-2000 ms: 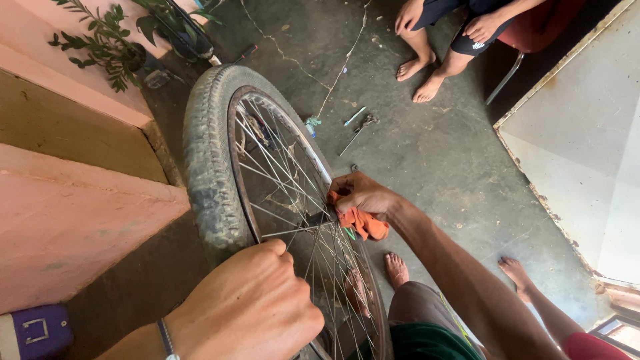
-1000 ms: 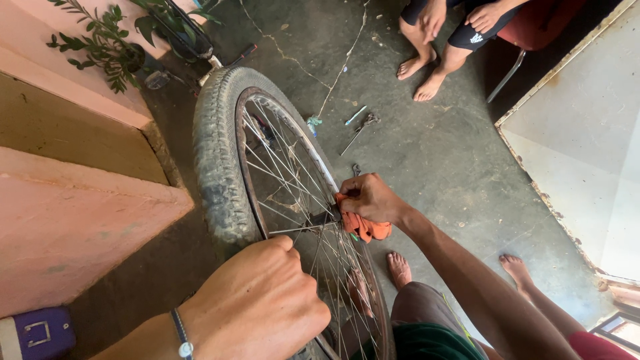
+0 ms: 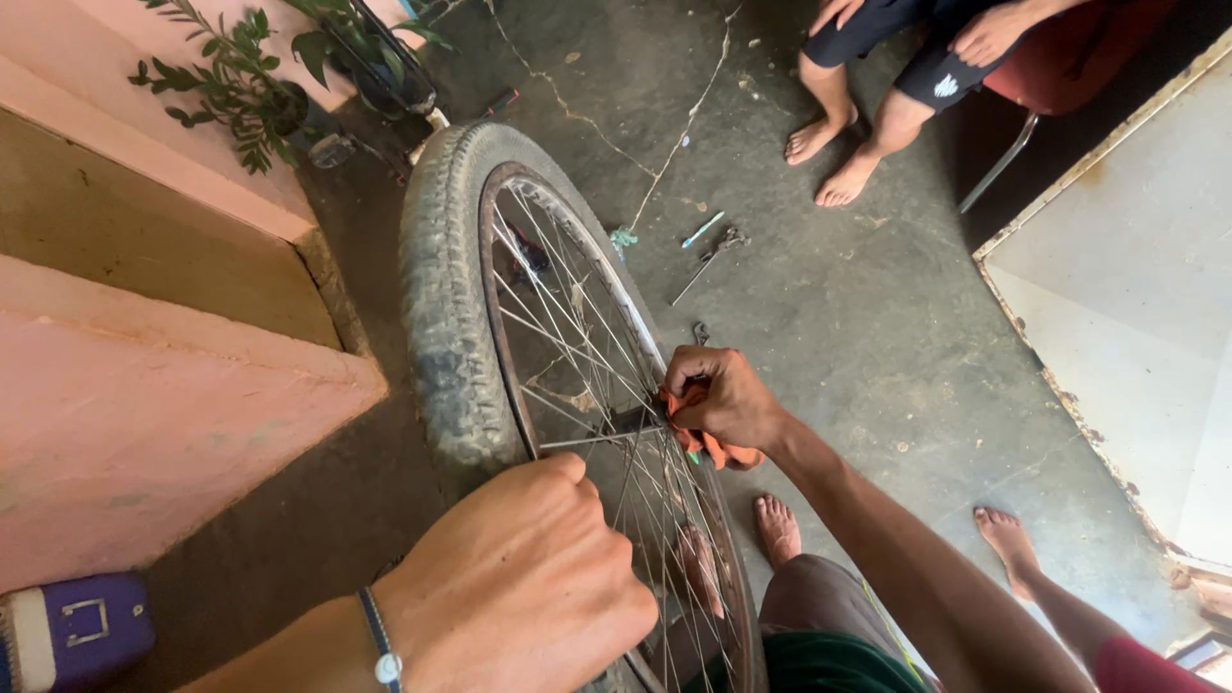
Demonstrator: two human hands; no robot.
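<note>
A bicycle wheel [image 3: 438,318] with a worn, knobbly tyre, rusty rim and thin spokes stands tilted in the centre. Over its near tyre and rim, my left hand [image 3: 520,568] is curled, with a corded bracelet at the wrist; its fingertips are hidden beneath. My right hand [image 3: 722,395] pinches a crumpled orange cloth [image 3: 727,452] against the hub end, among the spokes at the wheel's right side. The dark hub [image 3: 630,422] shows partly between the spokes.
On the concrete floor lie a pen-like blue stick [image 3: 703,229], a metal tool [image 3: 710,265] and a small metal part [image 3: 701,333]. A seated person's bare feet [image 3: 847,178] are at the upper right. Potted plants [image 3: 241,96], pink walls and a purple box [image 3: 96,621] stand left.
The wheel's upper part and my left hand have shifted slightly to the right. The orange cloth stays in my right hand at the hub.
</note>
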